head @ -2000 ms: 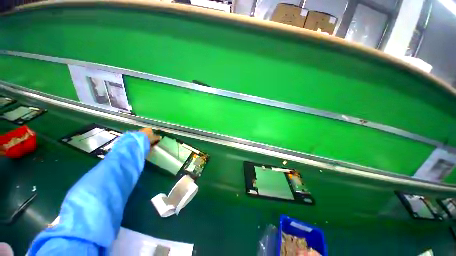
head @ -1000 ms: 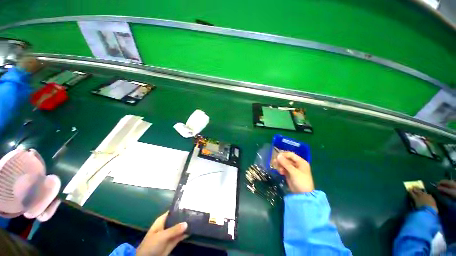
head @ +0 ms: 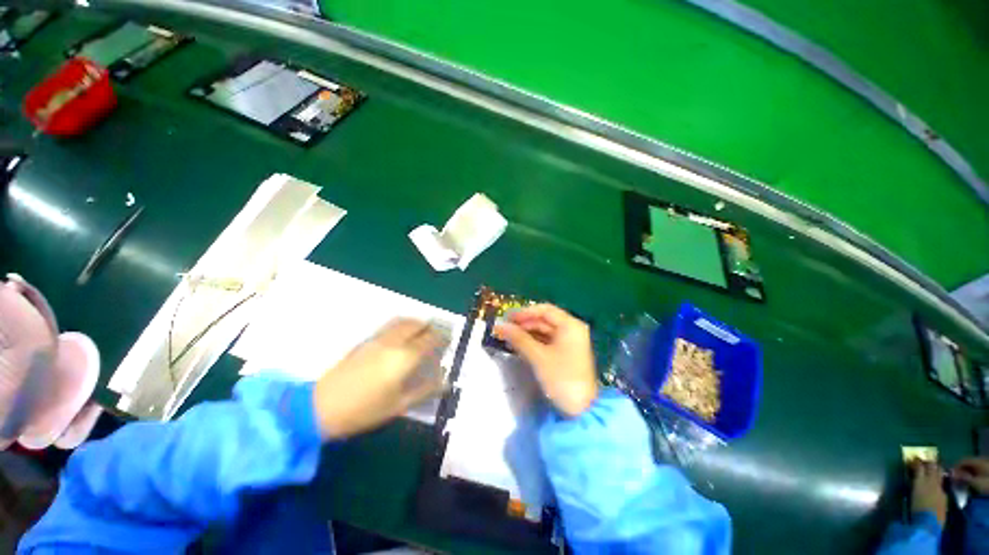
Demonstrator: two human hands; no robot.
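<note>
An open tablet unit lies on the bench in front of me, its circuitry end pointing away. My right hand is over the circuitry end with thumb and fingertips together; whether a small part is between them cannot be told. My left hand is blurred, over the white sheet at the tablet's left edge, and its fingers look empty. The blue bin with tan parts stands right of the tablet. A clear bag lies beside it, partly hidden by my right sleeve.
Long white strips and a thin dark tool lie left. A folded white paper lies beyond the tablet. Other tablets lie farther back. A red bin and pink fan are left. Another person's hands are far right.
My right hand has moved from the blue bin to the tablet's circuitry end. My left hand has let go of the tablet's near edge and moved up beside it. The view has shifted and tilted.
</note>
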